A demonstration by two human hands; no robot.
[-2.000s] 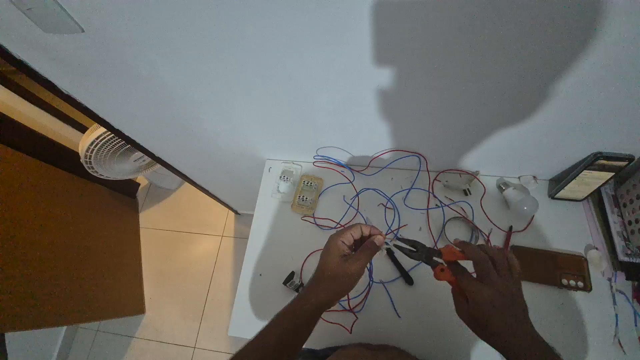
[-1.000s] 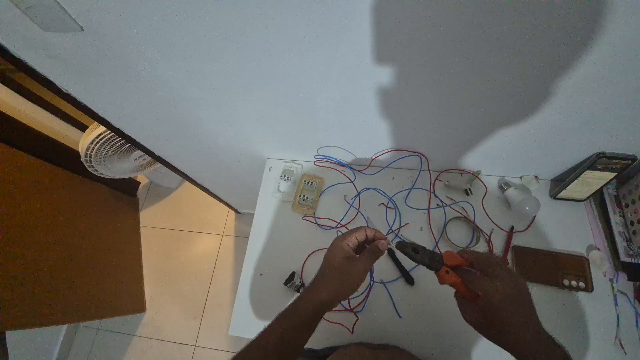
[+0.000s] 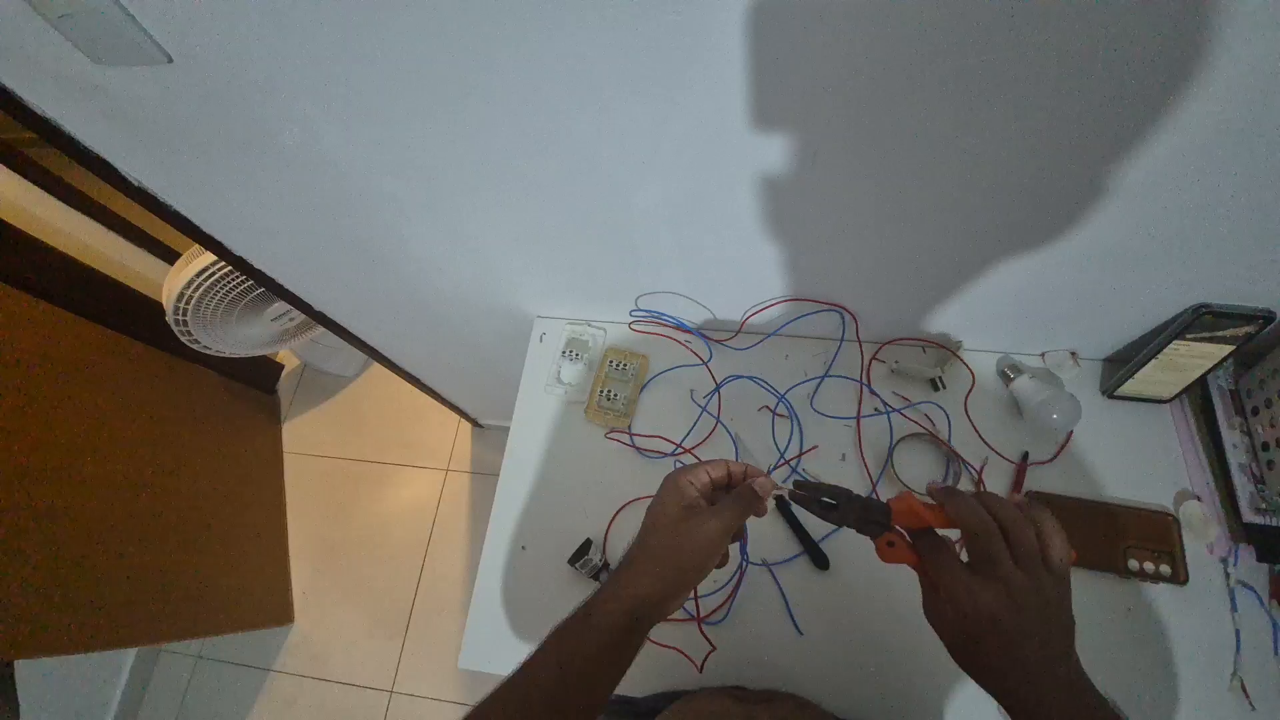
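Observation:
My left hand [image 3: 705, 510] pinches a small piece between thumb and fingertips, probably a wire end; it is too small to tell. My right hand [image 3: 1000, 570] grips the orange handles of combination pliers [image 3: 850, 507], whose dark jaws point left, close to my left fingertips. Below the jaws a black-handled tool [image 3: 803, 535] lies on the white table [image 3: 860, 640]. Blue wires [image 3: 790, 400] and red wires [image 3: 860, 400] lie tangled around and behind both hands. A small black device [image 3: 588, 560] rests left of my left forearm.
A yellowish socket module [image 3: 617, 388] and a white one [image 3: 575, 362] sit at the back left. A roll of tape [image 3: 922, 463], a light bulb [image 3: 1042, 398], a brown-cased phone [image 3: 1125, 538] and a propped phone [image 3: 1185, 355] are at the right. A fan [image 3: 235, 310] stands beyond the doorway.
The pliers' handles have come closer together since two seconds ago, and the right fingers have closed further around them. My left hand stays in about the same place.

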